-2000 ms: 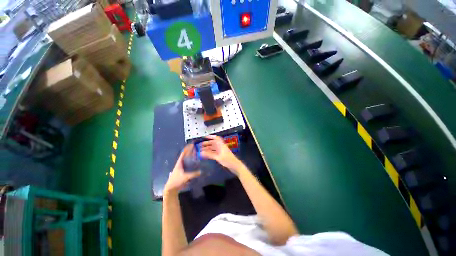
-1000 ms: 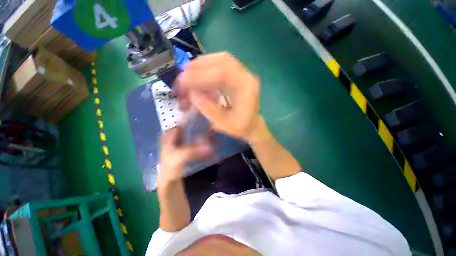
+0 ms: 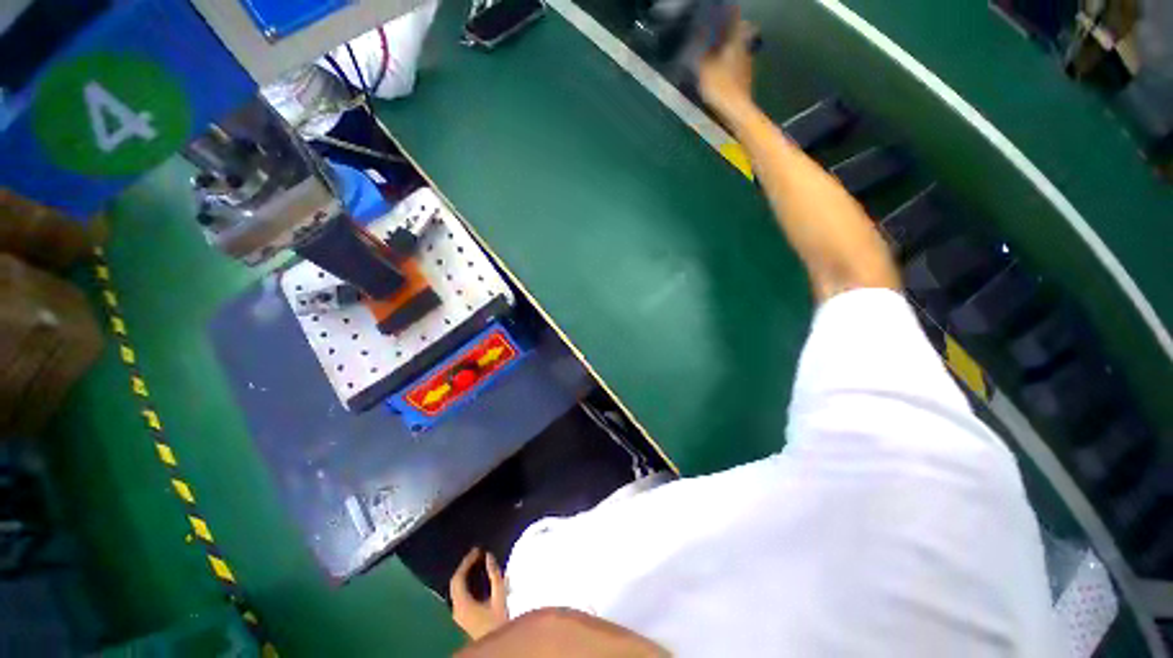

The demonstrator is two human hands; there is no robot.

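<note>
My right hand (image 3: 727, 71) is stretched out to the conveyor belt at the top, its fingers on a blurred black plastic housing (image 3: 682, 28); the fingertips are partly unclear. My left hand (image 3: 479, 594) is low beside my body, fingers curved apart, with nothing seen in it. The orange-brown and dark fixture (image 3: 409, 302) sits on the perforated base plate (image 3: 354, 347), away from both hands. The dark press horn (image 3: 350, 257) reaches down over the fixture. No separate housing can be made out in it.
Black housings (image 3: 926, 212) stand in a row along the belt. The green bench (image 3: 579, 244) lies between press and belt. A phone-like dark device (image 3: 502, 19) lies at its far end. The number 4 sign (image 3: 116, 116) hangs upper left. A dotted plastic bag (image 3: 1087, 604) is lower right.
My hands, earlier together in front of the press around a blurred dark thing, are now apart. The right moved out to the belt, the left down to my body. The view has turned right.
</note>
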